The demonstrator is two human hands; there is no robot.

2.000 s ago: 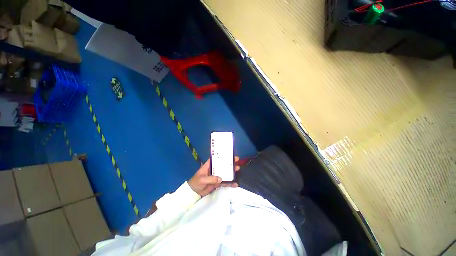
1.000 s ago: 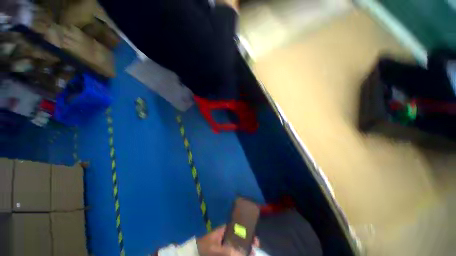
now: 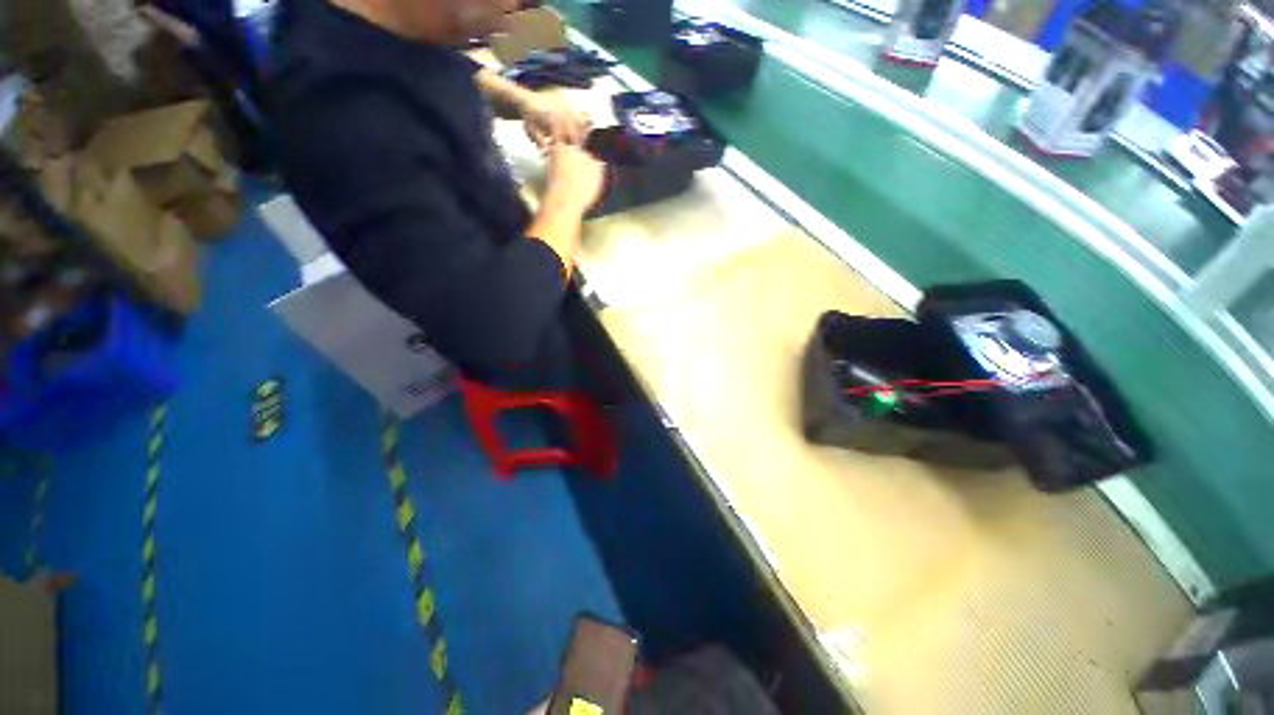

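Note:
A smartphone [image 3: 597,668], dark-faced with a yellow patch, is at the bottom edge. Only a sliver of my left hand [image 3: 541,708] shows beside it, holding it; the rest is cut off by the edge. My right hand is not in view. On the bench lies an open black speaker housing shell [image 3: 894,430], with a bright green part [image 3: 884,400] inside. A black front panel [image 3: 1069,433] with a silver-white framed speaker driver [image 3: 1009,342] leans on the shell's right side. Red wires [image 3: 950,387] run between the two.
A person in dark clothes [image 3: 405,196] works with both hands at another black housing [image 3: 650,175] farther along the bench [image 3: 755,461]. A green conveyor [image 3: 894,182] runs behind. A red stool [image 3: 538,430], a white box and a blue crate [image 3: 91,370] stand at the left.
The view has swung up towards the bench and neighbouring person. The phone, earlier lit white, is now dark with a yellow patch and lower in view. The housing shows more fully.

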